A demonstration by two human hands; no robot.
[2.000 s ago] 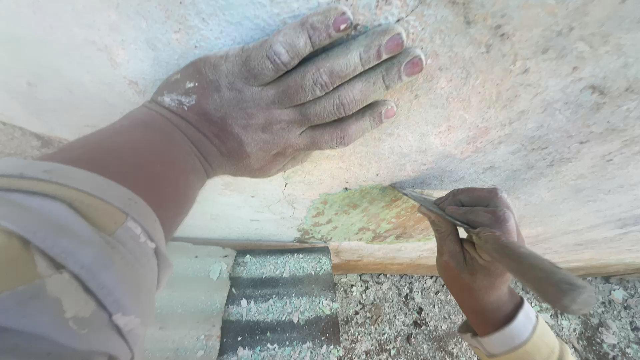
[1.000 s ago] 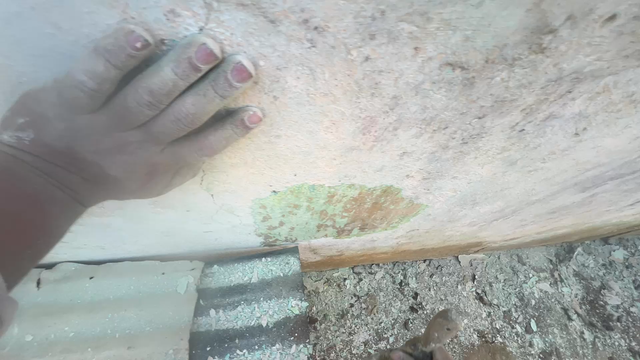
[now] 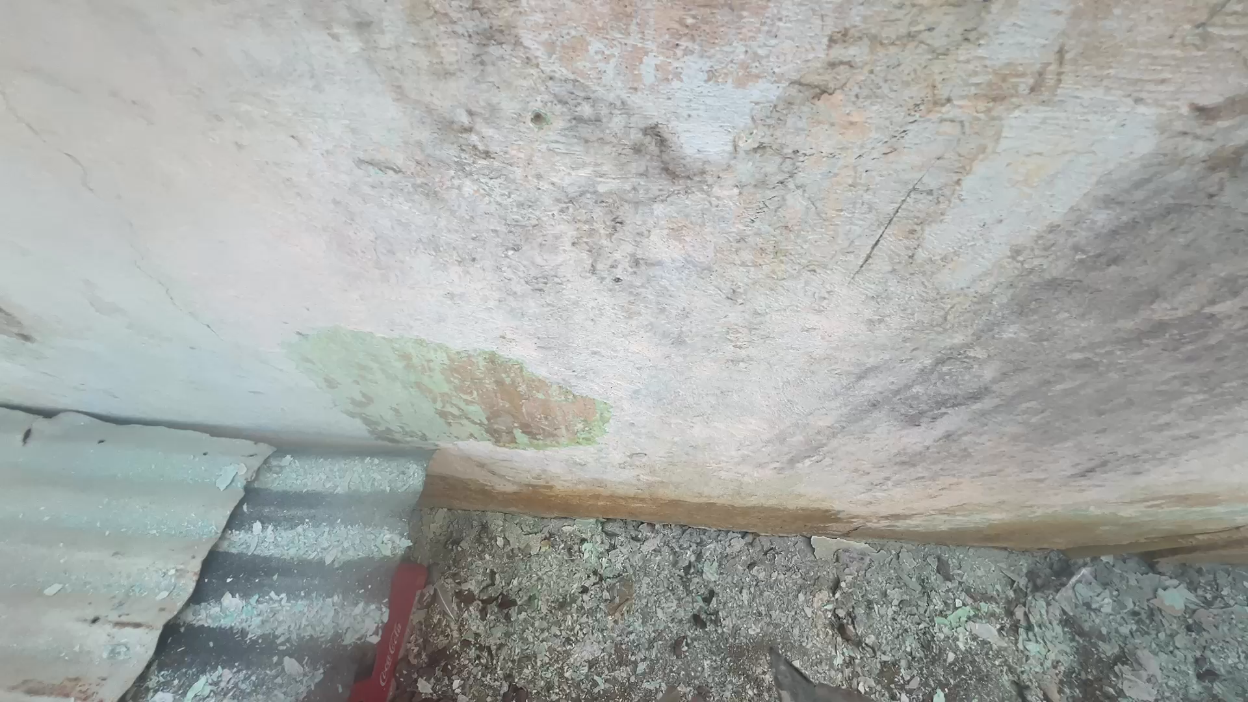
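Neither my left hand nor my right hand shows in the head view now. A plastered wall with worn, stained paint fills most of the view. Low on it, left of the middle, is a bare patch with pale green and brown showing through. At the bottom edge, right of the middle, a dark pointed piece pokes into view; whether it is a tool's blade cannot be told.
Corrugated sheets sprinkled with paint flakes lie against the wall's foot at the lower left. A red object with white writing rests at their edge. Rubble and paint chips cover the ground along the brown wall base.
My left hand, spread on the wall in both earlier frames, has left the view. My right hand, holding a scraper-like tool at the patch two seconds ago, is also out of view.
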